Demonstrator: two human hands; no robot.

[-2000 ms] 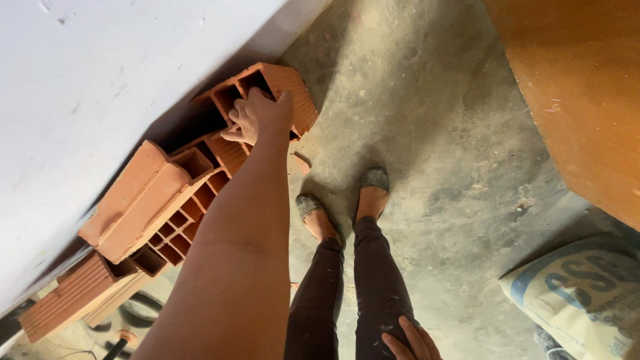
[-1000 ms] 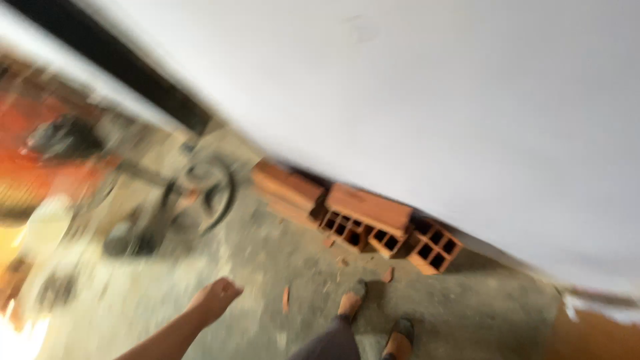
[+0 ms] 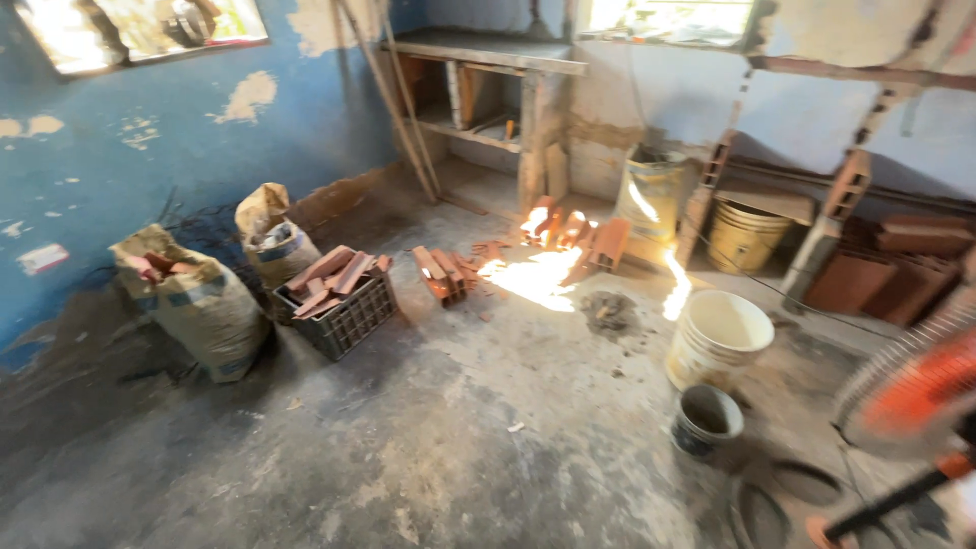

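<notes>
Neither my left hand nor my right hand is in the head view. A black plastic crate (image 3: pixel 347 324) with broken brick pieces (image 3: pixel 332 280) in it stands on the floor at centre left. Beside it are a sack (image 3: pixel 217 313) with brick pieces at its mouth and a smaller sack (image 3: pixel 293 255). Hollow clay bricks (image 3: pixel 441 276) lie right of the crate, and more bricks (image 3: pixel 606 244) lie farther back in bright sunlight. An empty white bucket (image 3: pixel 717 343) stands at the right, with a smaller dark bucket (image 3: pixel 705 427) in front of it.
An orange fan (image 3: pixel 915 381) stands at the right edge, a ring-shaped thing (image 3: pixel 759 518) near its base. Behind are a yellowish bucket (image 3: pixel 743 240), stacked bricks (image 3: pixel 854 282), a tall container (image 3: pixel 648 202) and a concrete counter (image 3: pixel 488 49) with poles leaning nearby. A mortar heap (image 3: pixel 608 311) lies on the floor.
The view has swung from the bricks beside the white wall to the wider room. Two seconds ago one hand was on a hollow brick; a second ago a hand was away from the bricks. Both hands are now out of view.
</notes>
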